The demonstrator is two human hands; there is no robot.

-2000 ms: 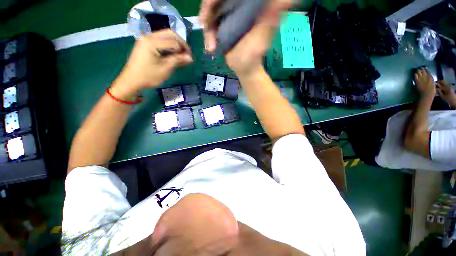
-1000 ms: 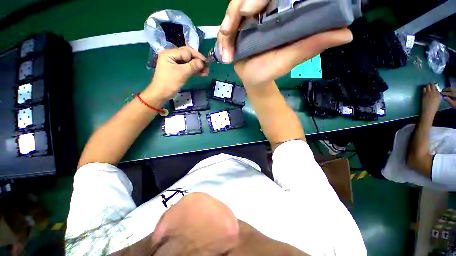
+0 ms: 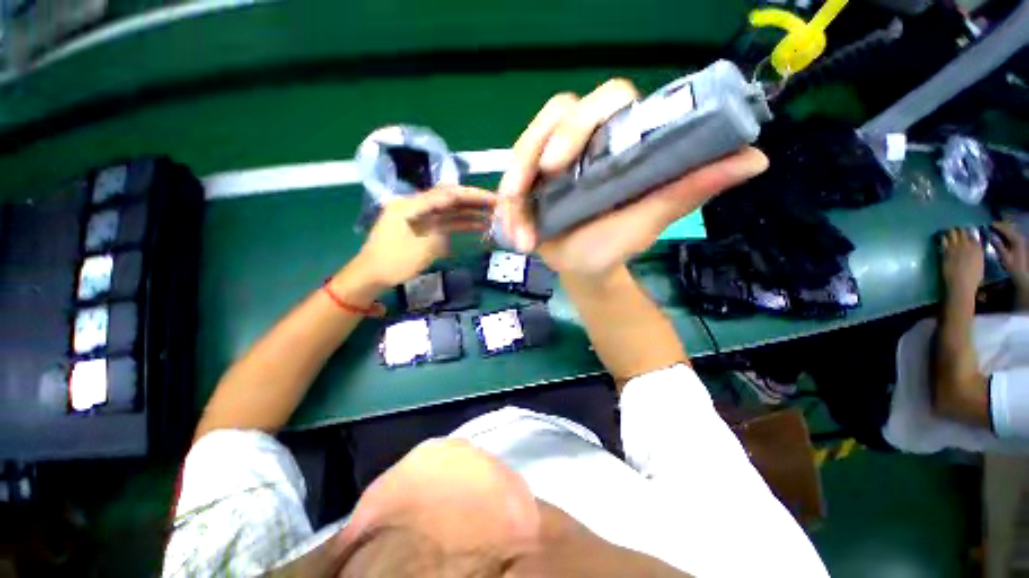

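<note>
My right hand (image 3: 609,231) grips the grey electric screwdriver (image 3: 660,141), its bit end pointing left and down, a yellow hanger at its other end. My left hand (image 3: 423,237) is beside the bit end, fingers together and reaching toward it; whether it pinches a screw cannot be made out. Below the hands, several black housings with metal plates (image 3: 406,339) lie on the green bench. One housing (image 3: 508,269) is just under the screwdriver's tip. The open screw bag (image 3: 409,164), with dark contents, stands behind my left hand.
A black tray (image 3: 68,435) at the left holds a row of housings with plates. A pile of black housings (image 3: 779,215) lies at the right, beside a partly hidden pale green sheet (image 3: 685,226). Another person's hands (image 3: 962,257) work at the far right. A brown carton (image 3: 782,457) is below the bench edge.
The view has tilted up, so the bench sits lower in the picture. The screwdriver has changed angle and its yellow hanger now shows. My left fingers have straightened beside the bit end.
</note>
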